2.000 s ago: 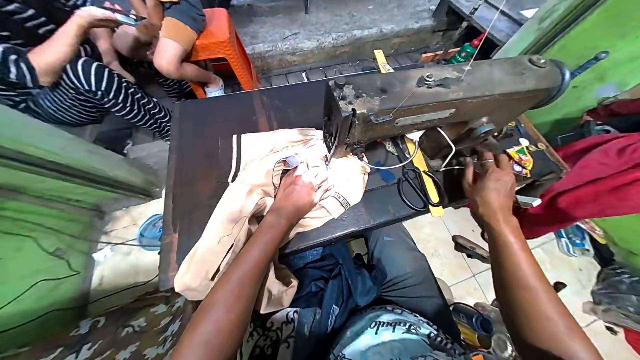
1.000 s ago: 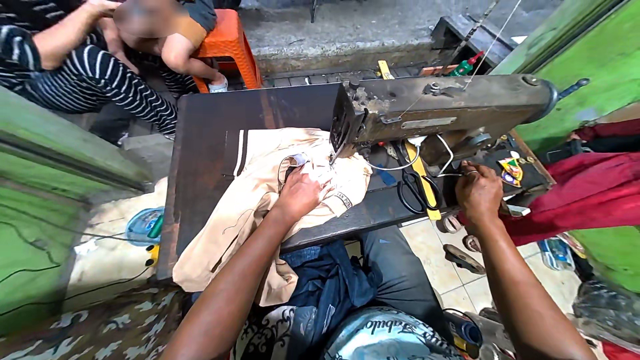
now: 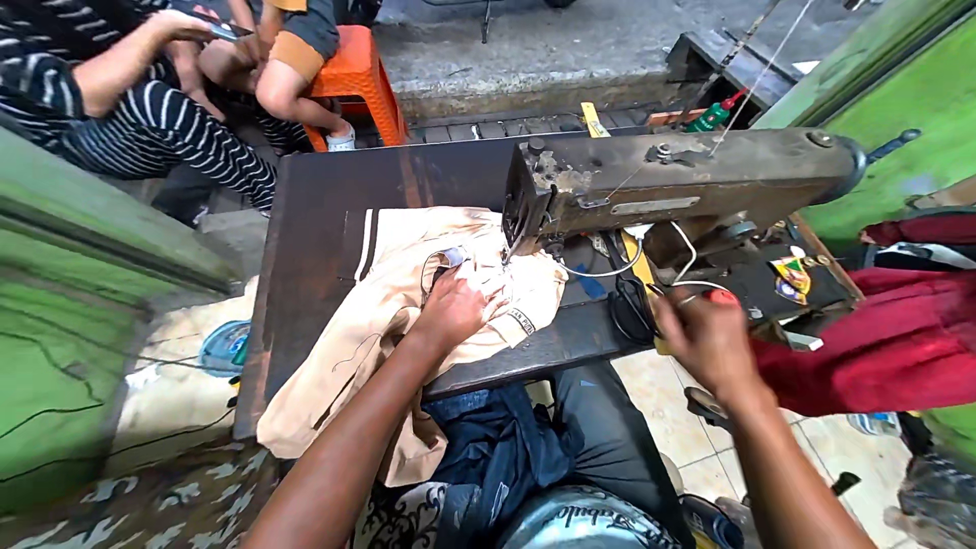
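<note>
A cream garment [image 3: 404, 244] with a dark stripe lies across the dark sewing table [image 3: 320, 191], part of it hanging over the front edge. My left hand [image 3: 455, 305] rests on the cloth just left of the needle of an old sewing machine [image 3: 686, 175]; whether its fingers pinch the cloth cannot be told. At the right, my right hand [image 3: 705, 328] is blurred, its fingers curled, above the table's front edge. It is close to black-handled scissors [image 3: 631, 305] and a yellow ruler [image 3: 640, 263]. A small red thing [image 3: 720, 297] shows beside its fingers; whether it is held is unclear.
Red cloth [image 3: 877, 343] hangs at the right, below a small colourful packet [image 3: 791, 278]. A green bottle [image 3: 711, 116] stands behind the machine. Beyond the table, people sit near an orange plastic stool [image 3: 354, 76]. Dark blue cloth [image 3: 496, 435] lies over the lap.
My right hand has moved from beside the machine's base toward the scissors and the table's front edge. My left hand stays on the cream garment near the needle.
</note>
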